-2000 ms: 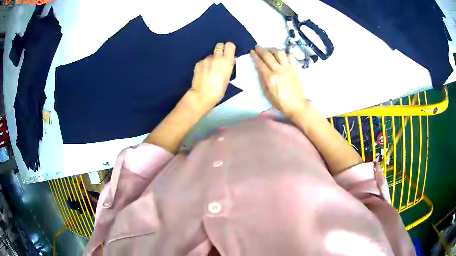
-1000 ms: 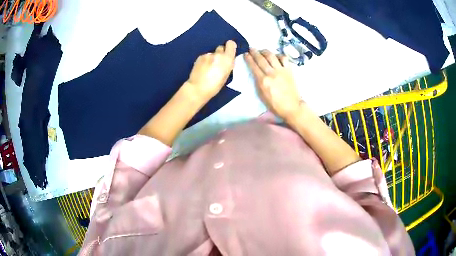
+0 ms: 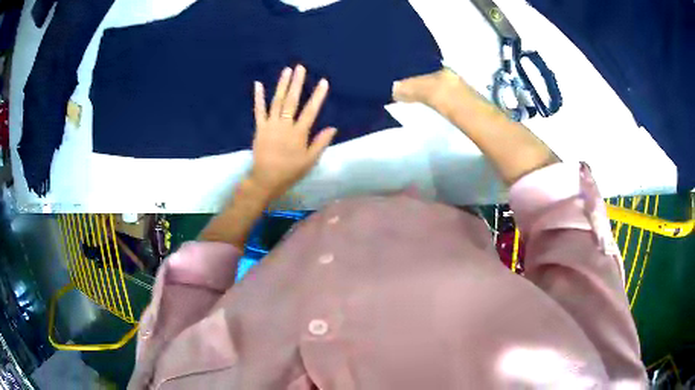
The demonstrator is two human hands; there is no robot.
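The navy garment panel (image 3: 190, 84) lies flat on the white table. My left hand (image 3: 289, 129) rests palm down with fingers spread on its lower middle, gripping nothing. My right hand (image 3: 427, 87) is at the panel's right edge, just above a pointed notch. Its fingers are bent and partly hidden, so I cannot tell if they pinch the cloth. The shears (image 3: 522, 76) lie on the table to the right of my right hand, untouched, with their blades pointing away.
Navy offcuts (image 3: 53, 91) lie at the table's left, with a small tan scrap (image 3: 74, 113) beside them. A second navy cloth (image 3: 632, 53) covers the far right. The table's front edge (image 3: 91, 207) is close to my body. Yellow wire racks (image 3: 95, 259) stand below it on both sides.
My left hand has left the panel's right corner, moved left and spread open. My right hand has turned inward and its fingers have bent. The panel's lower right edge has changed shape, with the notch now smaller.
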